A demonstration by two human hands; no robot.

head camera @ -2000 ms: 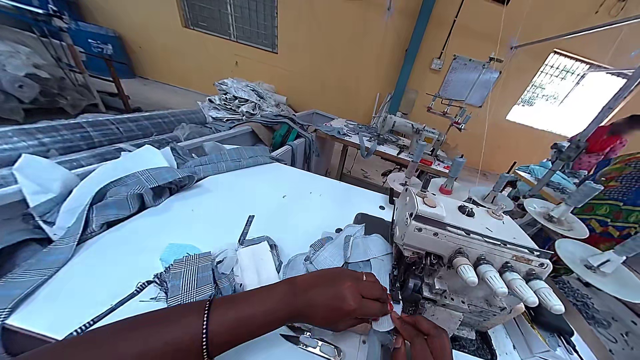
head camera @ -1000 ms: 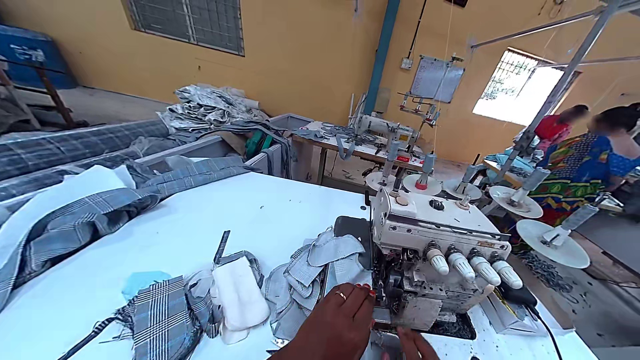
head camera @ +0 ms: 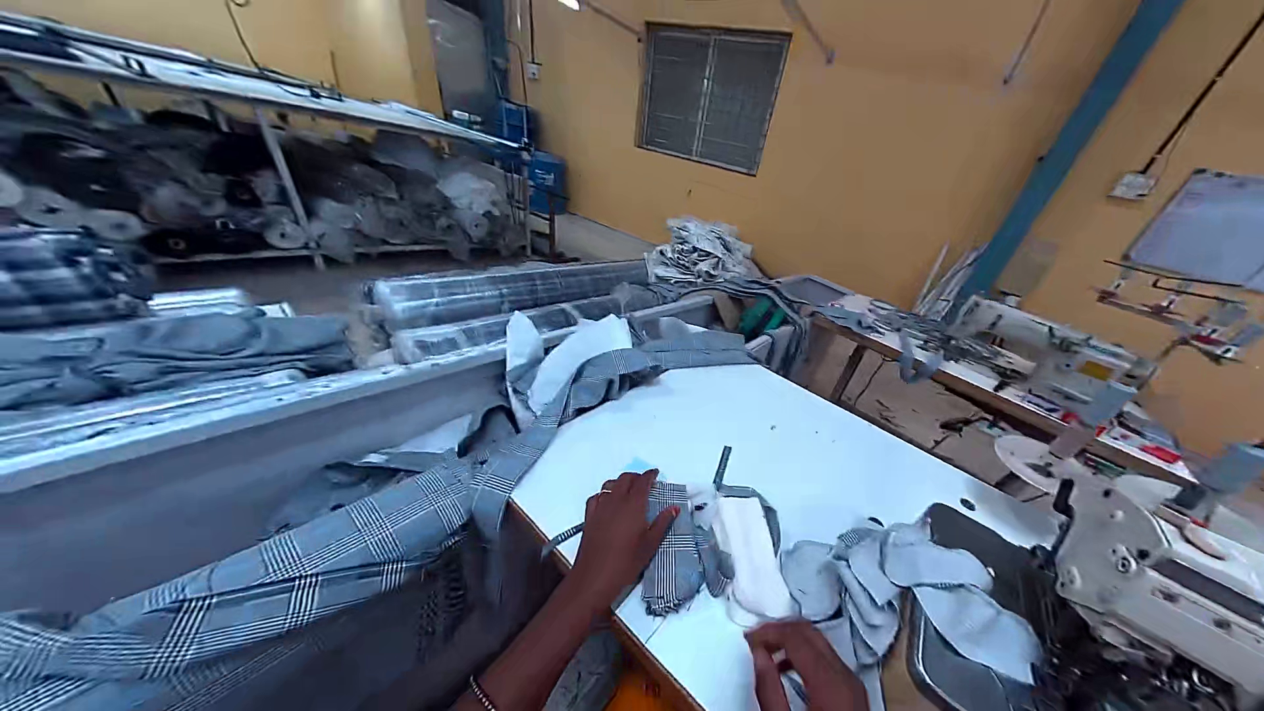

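Observation:
My left hand lies with its fingers spread on the left edge of a small stack of grey plaid fabric pieces near the table's left edge. To the right of that stack is a folded white cloth piece. Below it, my right hand hovers with bent fingers by the lower end of the white piece; whether it pinches anything cannot be told. Several grey cut pieces lie in a loose row toward the overlock sewing machine at the right.
Long plaid fabric hangs over the table's left side. A bin wall and wrapped fabric rolls stand behind. Another sewing machine is on a bench at the back right. Shelves of rolls are at the far left.
The view has swung left. My left hand has gone from beside the sewing machine to the plaid stack. My right hand has also left the machine and is now by the white piece.

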